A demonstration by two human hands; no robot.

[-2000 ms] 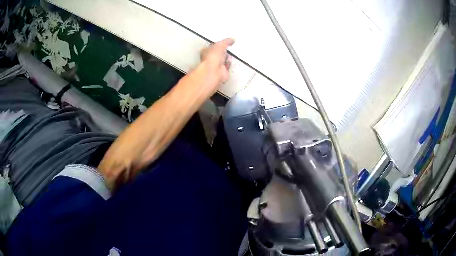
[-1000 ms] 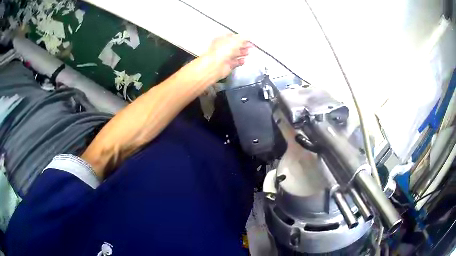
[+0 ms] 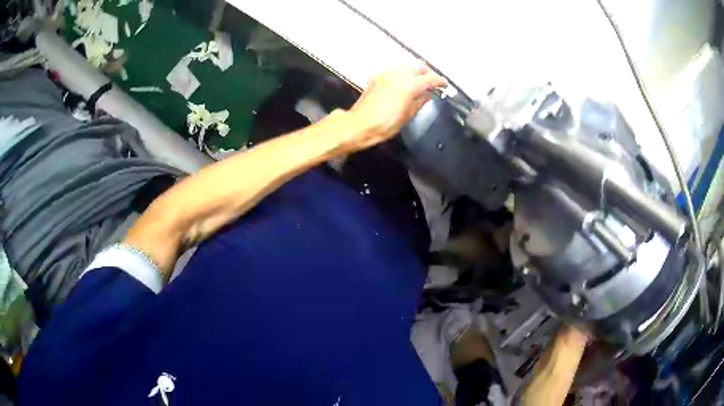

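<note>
The cloth cutting machine (image 3: 587,238), a silver-and-black motor body with metal tubes, is tilted at the right, blurred. Its dark grey base plate (image 3: 460,158) sticks out beyond the table edge. My left hand (image 3: 397,103) is at the table edge, its fingers bent over the upper end of the base plate; whether they grip it is unclear. My right forearm shows at the bottom right, running up behind the motor, which hides the right hand. The white lay (image 3: 508,40) lies beyond the machine, with a thin dark line along its near side.
A beige power cable (image 3: 647,103) runs down the right side to the motor. Pale scraps (image 3: 208,119) lie on the green floor (image 3: 159,59) at the upper left. A grey pipe (image 3: 127,119) crosses the left. Mixed clutter lies below the machine.
The machine has swung right and tilted, with its base plate turned out over the table edge. My left hand has moved right onto the plate's end. My right forearm has come into view.
</note>
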